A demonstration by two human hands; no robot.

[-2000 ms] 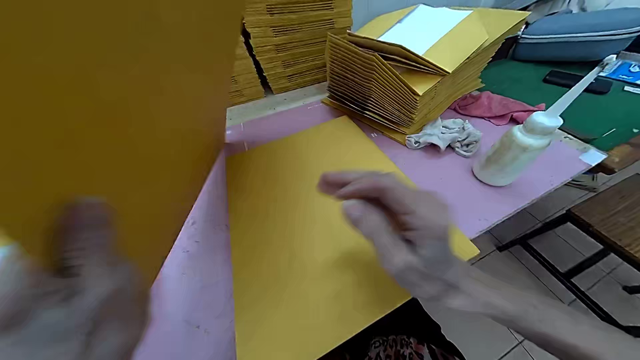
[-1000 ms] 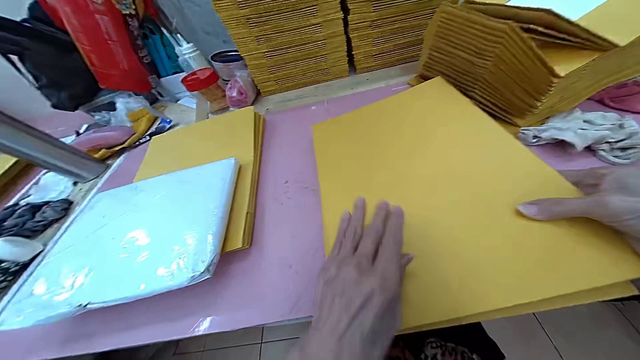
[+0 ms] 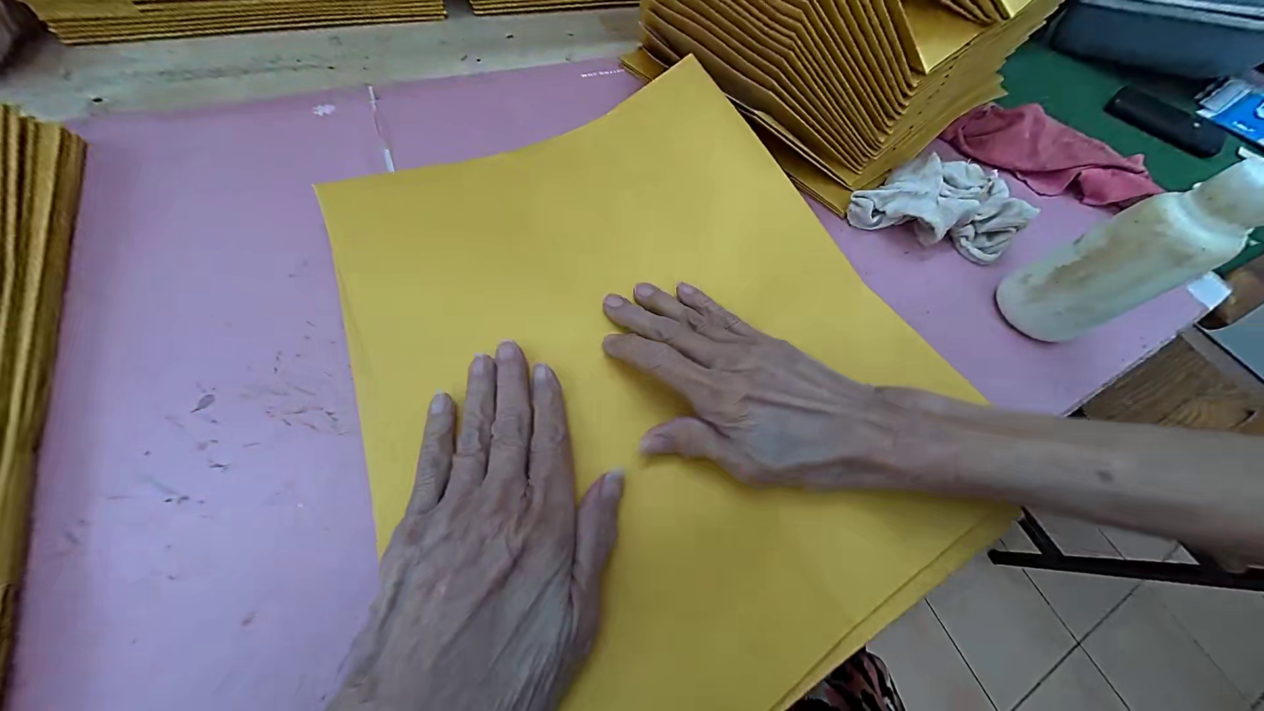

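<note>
A large yellow paper sheet (image 3: 592,227) lies on a pink tabletop (image 3: 217,395), with at least one more sheet edge showing beneath it at the lower right. My left hand (image 3: 504,533) rests flat on its lower left part, fingers pointing away from me. To the right, my right hand (image 3: 731,395) lies palm down on the middle of the sheet, its fingers spread and pointing left. The two hands are apart, and neither holds anything.
Behind the sheet's right corner stands a stack of folded yellow paper (image 3: 810,89). A whitish rag (image 3: 938,207), a red cloth (image 3: 1052,153) and a stained white plastic bottle (image 3: 1126,262) are at the right. More folded yellow paper (image 3: 35,326) stands along the left edge.
The sheet that my left hand held up two seconds ago is no longer raised. My right hand has moved from the sheet's right edge, where it was one second ago, onto its middle.
</note>
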